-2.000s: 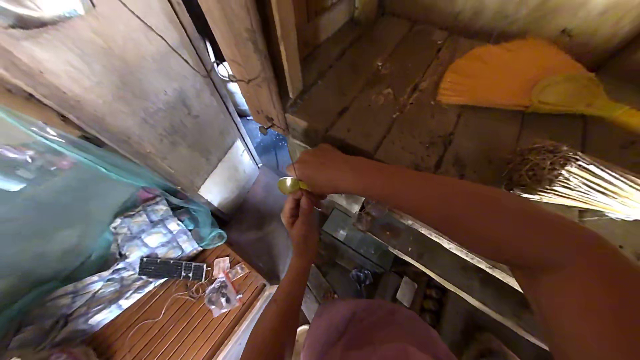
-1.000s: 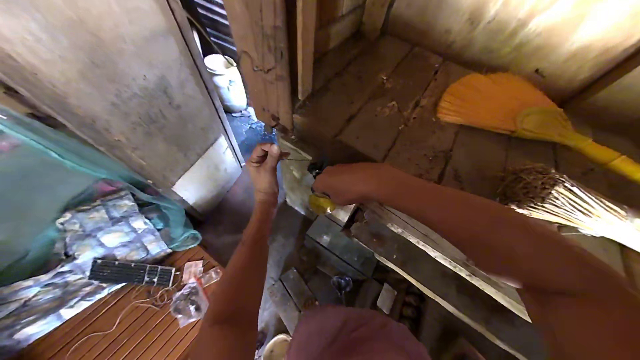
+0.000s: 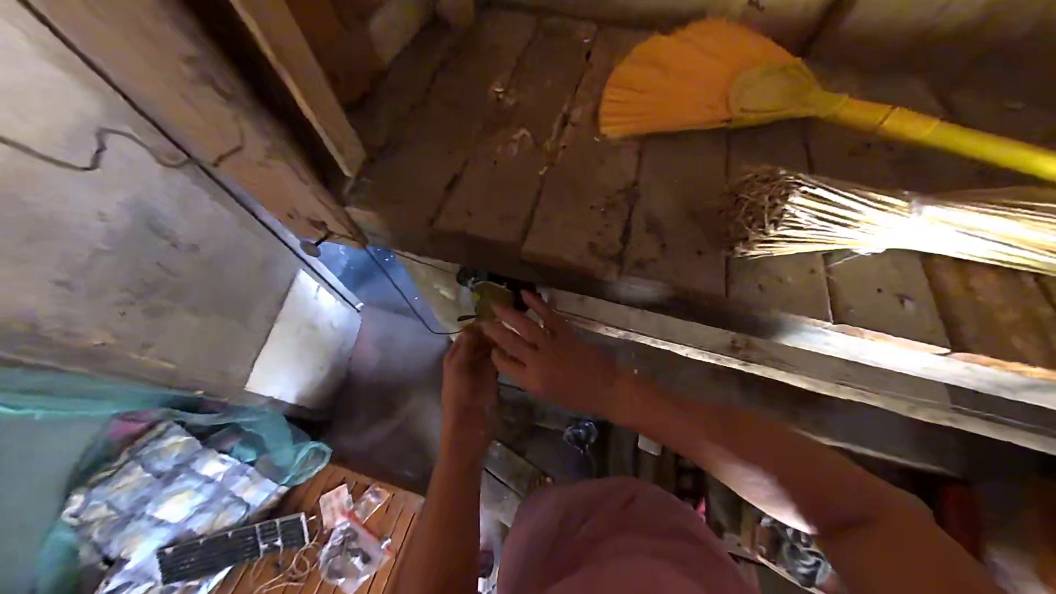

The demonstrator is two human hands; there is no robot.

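Note:
My left hand [image 3: 470, 363] is closed near a thin dark wire [image 3: 404, 301] that runs from the door frame down to its fingertips. Close beside it on the right, my right hand [image 3: 549, 355] has its fingers spread against a small yellow-green object [image 3: 492, 299], whose kind I cannot tell. That object sits at the end of the raised wooden floor, with something dark behind it. The fingertips hide part of the contact, so whether the right hand grips the object is unclear.
An orange fan-shaped broom [image 3: 701, 78] and a stick broom [image 3: 883, 223] lie on the raised plank floor [image 3: 569, 181]. A door panel [image 3: 148, 223] stands at left. Below it are a black keyboard [image 3: 231, 547], patterned cloth [image 3: 177, 487] and a clear plastic bag [image 3: 351, 553] on a slatted wooden surface.
My hands were apart a second ago, the left up by the door frame's foot and the right by the yellow object. They are now together at that object, the right with fingers spread.

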